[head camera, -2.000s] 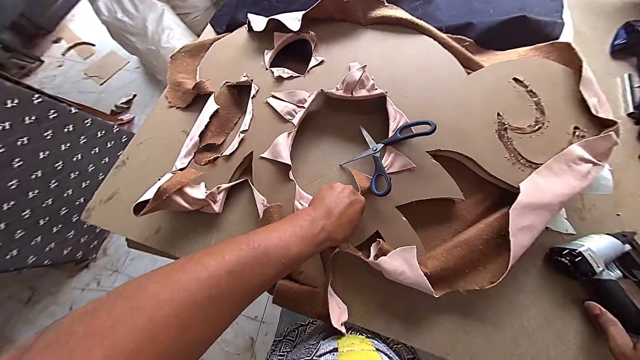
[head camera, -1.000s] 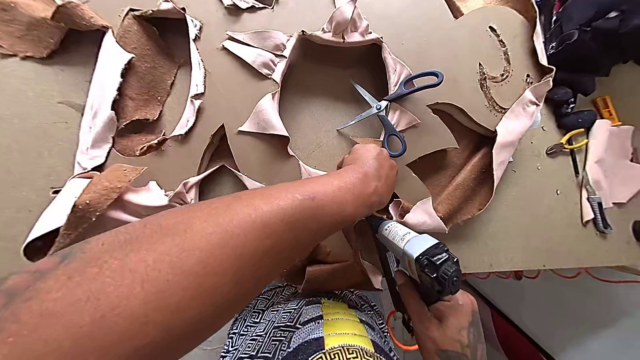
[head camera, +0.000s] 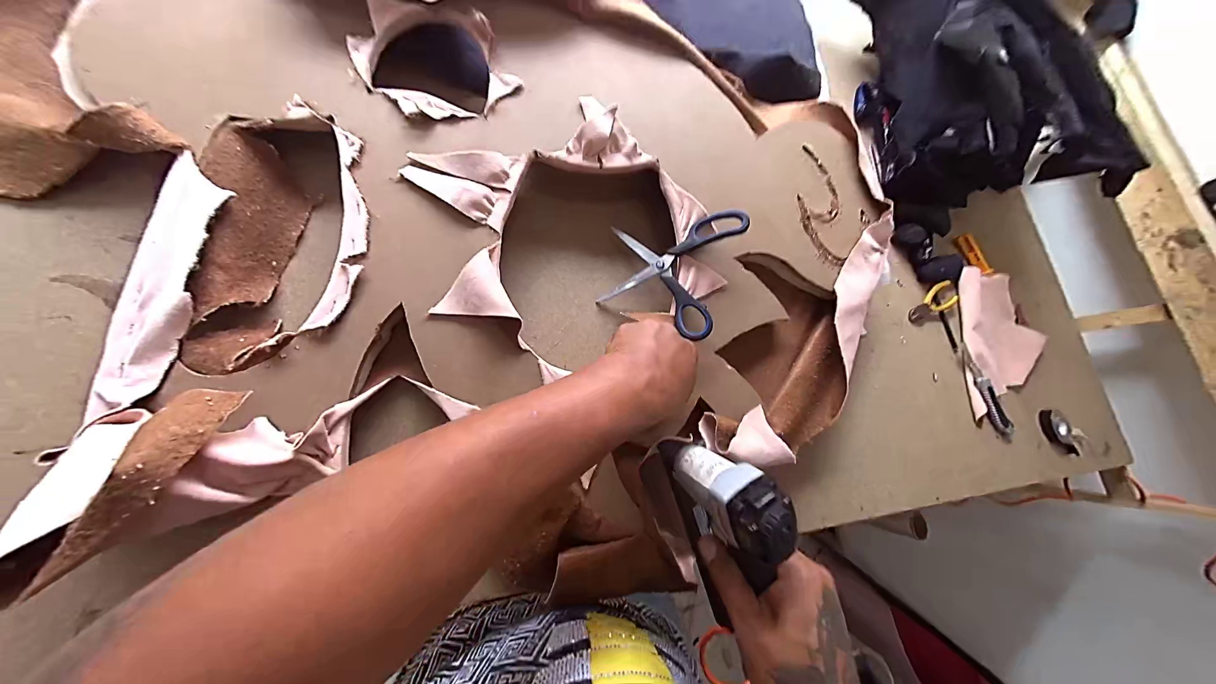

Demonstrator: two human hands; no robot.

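Observation:
My right hand grips a pneumatic stapler by its handle, with its nose against the leather edge at a cutout. My left hand is closed on the edge of the leather, just above the stapler's nose; its fingertips are hidden. Open scissors with dark blue handles lie across the round cutout beside my left hand. The leather, pink on one side and brown suede on the other, is folded around a large brown board with several openings. Snipped flaps stick out around the round opening.
The board lies on a worktable. At the right are yellow-handled pliers, a pink leather scrap, a dark-handled tool and a small round metal object. Black material is heaped at the upper right. An orange hose runs near my lap.
Two seconds ago the stapler was at the far right; my right hand has brought it to the leather beside my left hand. The left hand stays near the scissors. The view has shifted.

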